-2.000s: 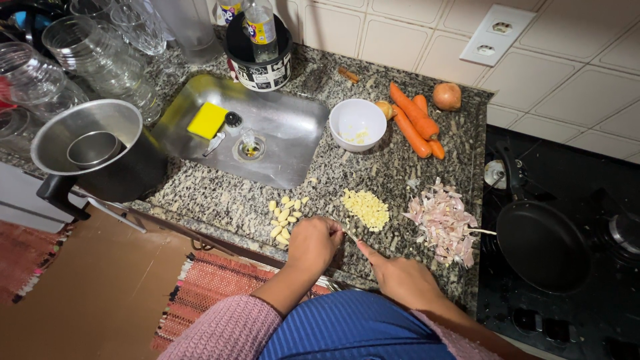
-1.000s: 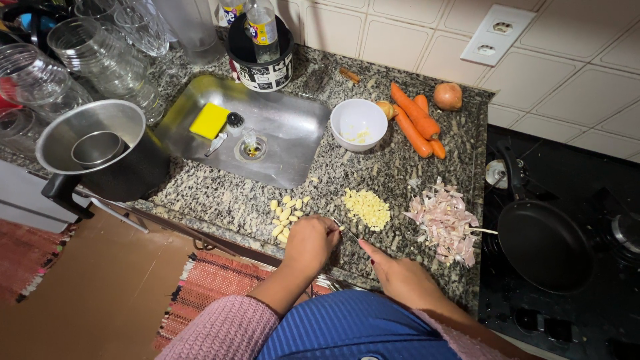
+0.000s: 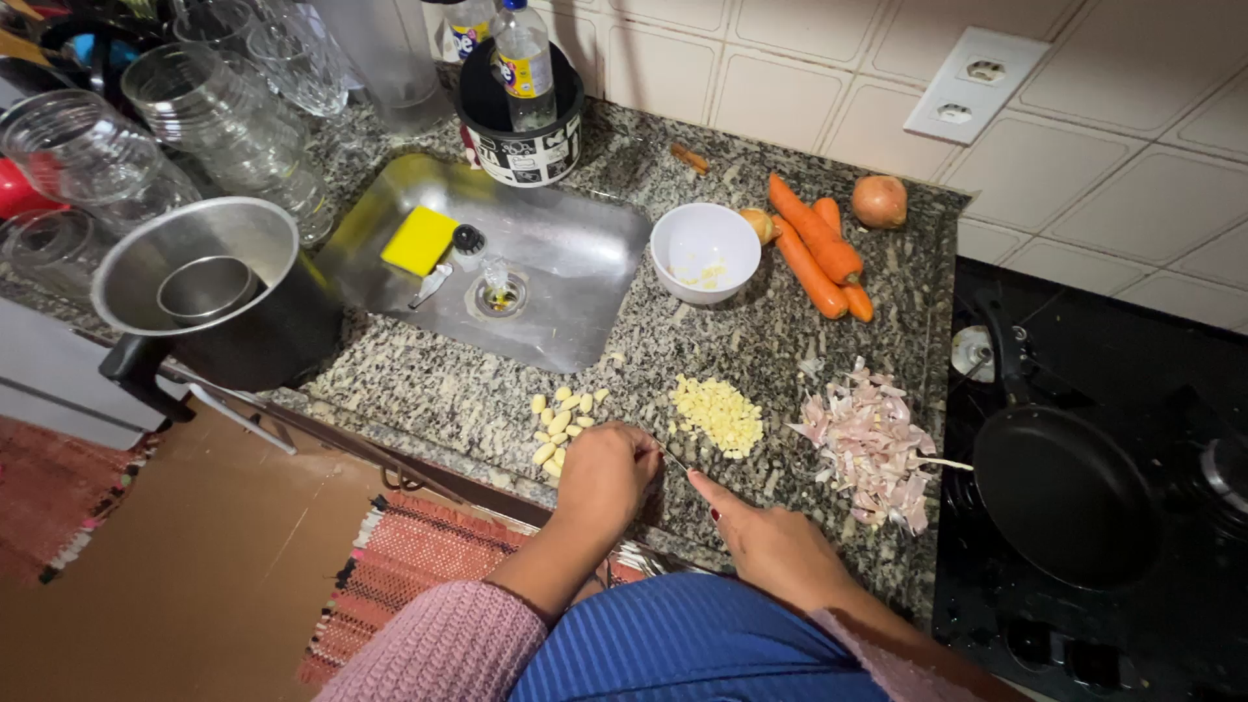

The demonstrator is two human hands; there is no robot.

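Observation:
My right hand (image 3: 765, 536) grips a knife (image 3: 675, 456), whose thin blade points up and left toward my left hand (image 3: 609, 473). The left hand's fingers are pinched together at the blade's tip; what they hold is hidden, probably too small to tell. Peeled garlic cloves (image 3: 560, 422) lie beside the left hand, partly covered by it. A pile of chopped garlic (image 3: 719, 415) rests on the granite just beyond the knife. Further right is a heap of garlic skins (image 3: 871, 444). Behind the chopped pile stands a white bowl (image 3: 704, 252) with some yellowish bits inside.
Carrots (image 3: 817, 249) and an onion (image 3: 878, 202) lie at the back. A steel sink (image 3: 575, 234) holds a yellow sponge (image 3: 419, 240). A large pot (image 3: 292, 322) and glass jars (image 3: 185, 107) stand left. At right, a black frying pan (image 3: 1068, 497) sits on the stove.

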